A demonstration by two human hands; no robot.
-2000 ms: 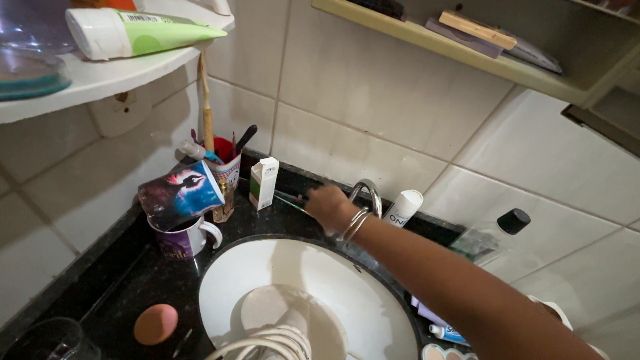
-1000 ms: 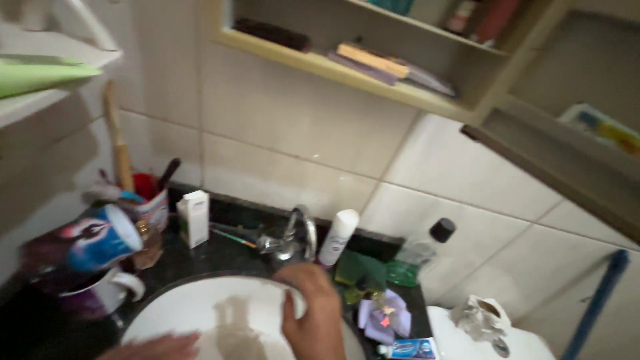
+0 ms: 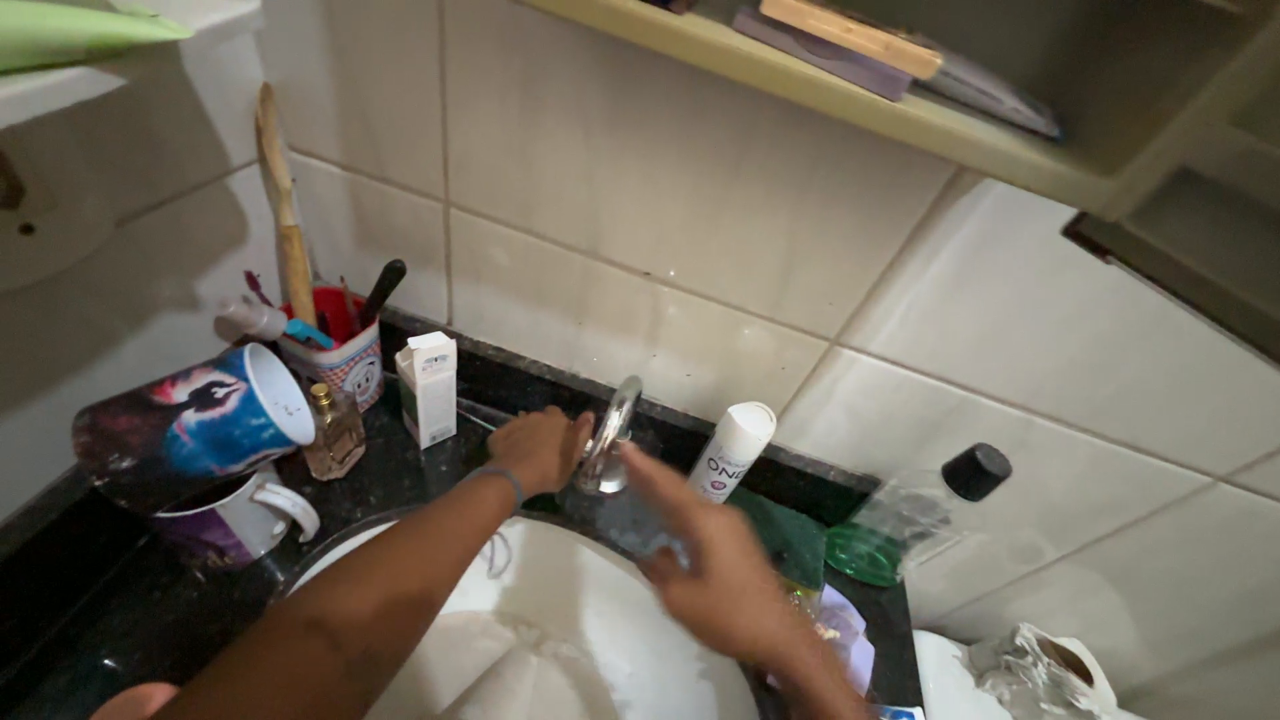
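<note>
My left hand (image 3: 540,447) reaches over the back of the white washbasin (image 3: 600,580), at the left side of the chrome faucet (image 3: 612,440); its fingertips are hidden, so its hold is unclear. A dark band circles that wrist. My right hand (image 3: 705,560), blurred, hovers over the basin's right side with a finger extended near the spout and nothing seen in it. Left of the faucet stands a white carton (image 3: 430,390); right of it, a white spray can (image 3: 733,452). A pale looped cord (image 3: 494,554) shows inside the basin.
At left, a blue patterned cup (image 3: 200,410) lies tilted over a white mug (image 3: 240,515), beside a perfume bottle (image 3: 334,432) and a toothbrush cup (image 3: 350,365). A green mouthwash bottle (image 3: 870,550) stands at right. Overhead juts an open cabinet's edge (image 3: 840,85).
My right hand has risen from the basin's front toward the faucet. My left hand has moved from low at the left to the faucet's left side. The view has shifted.
</note>
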